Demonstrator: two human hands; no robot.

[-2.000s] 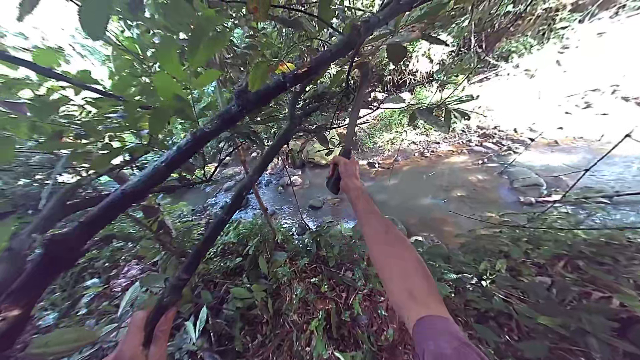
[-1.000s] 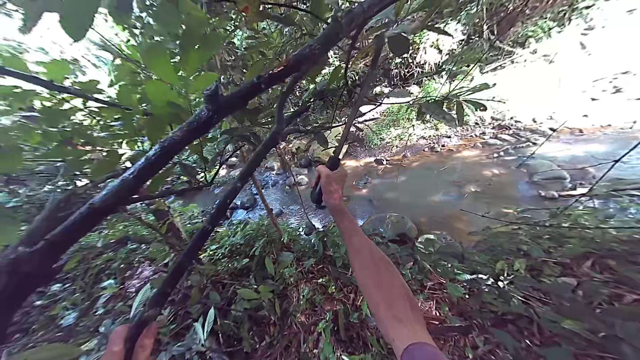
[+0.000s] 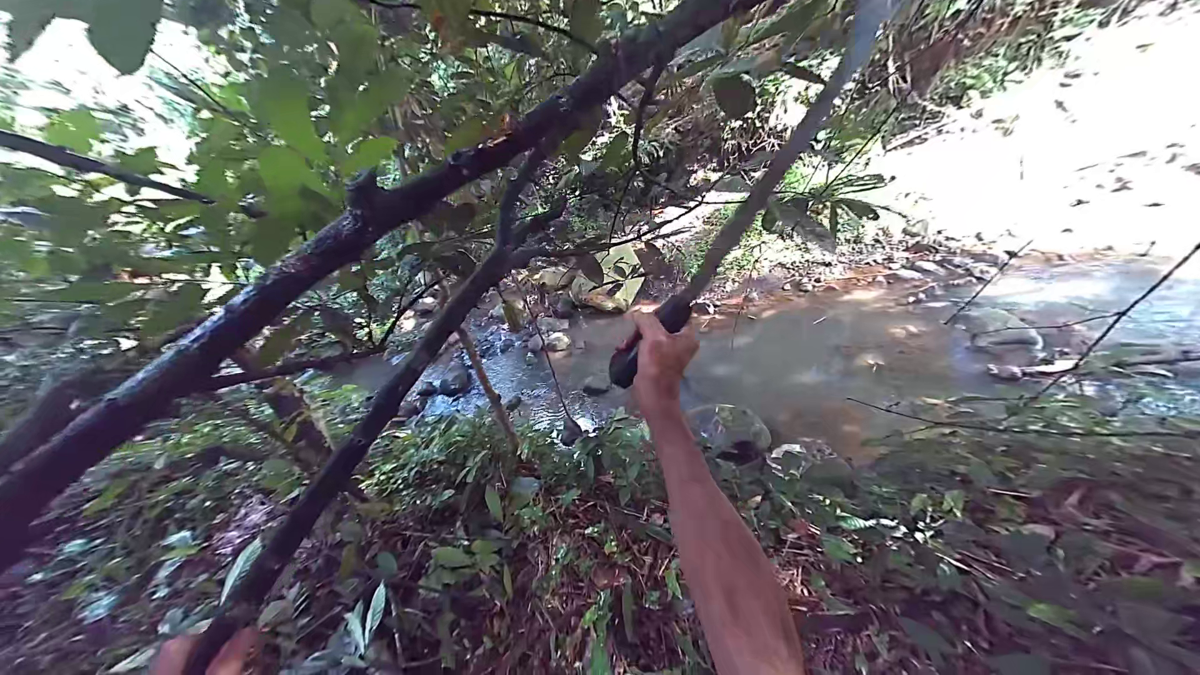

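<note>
My right hand [image 3: 664,361] is closed around the dark handle of a long-bladed machete [image 3: 769,178], whose blade slants up and to the right, its far end cut off by the top edge. At the bottom left, my left hand [image 3: 208,652] grips the lower part of a thin dark branch [image 3: 361,436], which rises to the right and forks near the middle. Above and left of it runs a thicker dark branch [image 3: 319,267] with a short stub. The machete blade appears apart from both branches.
A shallow stream [image 3: 806,361] crosses behind my right hand, with stones [image 3: 731,431] along its near edge. Leafy undergrowth [image 3: 562,562] covers the near bank. Green leaves [image 3: 291,112] hang at the upper left, and thin bare twigs [image 3: 1116,319] reach in from the right.
Between the first two frames my right hand lowers slightly and shifts left with the machete; now it is higher again. My left hand stays on the thin branch throughout.
</note>
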